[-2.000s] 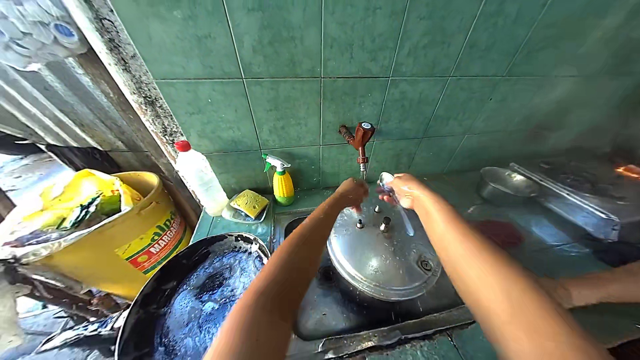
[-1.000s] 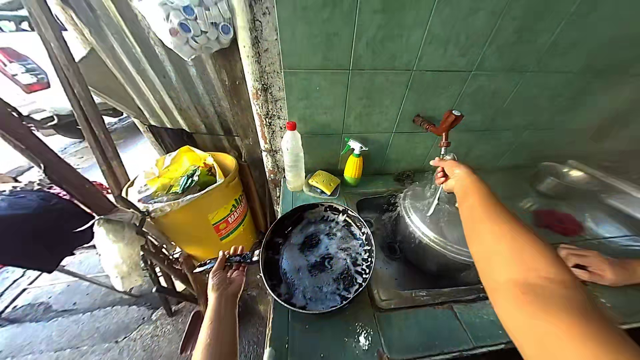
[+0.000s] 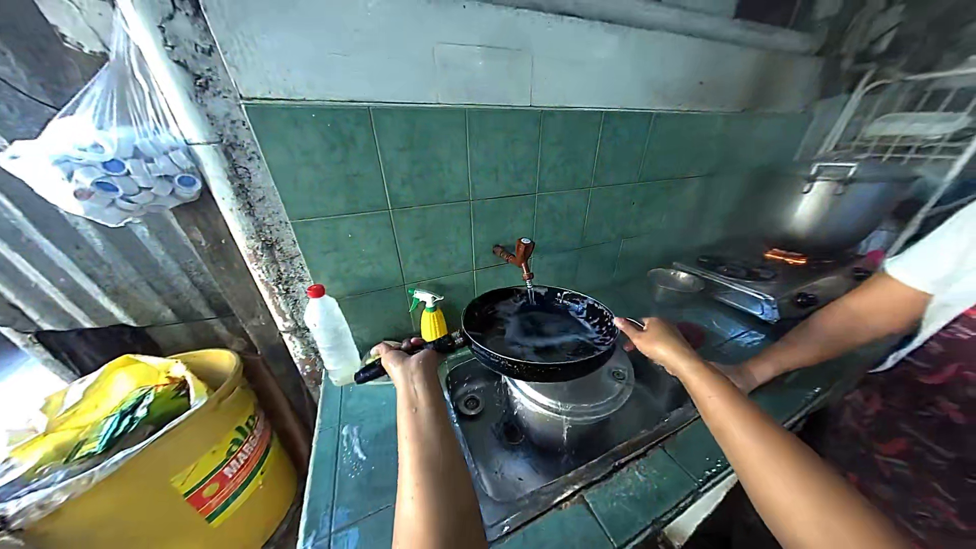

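A black frying pan point(image 3: 538, 332) with foamy water in it is under the red-brown faucet point(image 3: 523, 255), from which water runs into it. My left hand point(image 3: 409, 360) is closed round the pan's black handle. My right hand point(image 3: 657, 341) grips the rim on the pan's right side. Below the pan, a metal pot with its lid on point(image 3: 572, 404) stands in the steel sink point(image 3: 488, 465). Whether the pan rests on the lid, I cannot tell.
A clear bottle with a red cap point(image 3: 331, 335) and a yellow spray bottle point(image 3: 432, 316) stand left of the sink. A yellow bucket point(image 3: 259, 473) is at the lower left. At right, a large pot point(image 3: 839, 202) sits over a lit stove point(image 3: 751, 286); another person's arm point(image 3: 839, 328) leans on the counter.
The frying pan has moved from the counter left of the sink to under the faucet. My right hand has left the faucet and taken hold of the pan's rim. The view has shifted.
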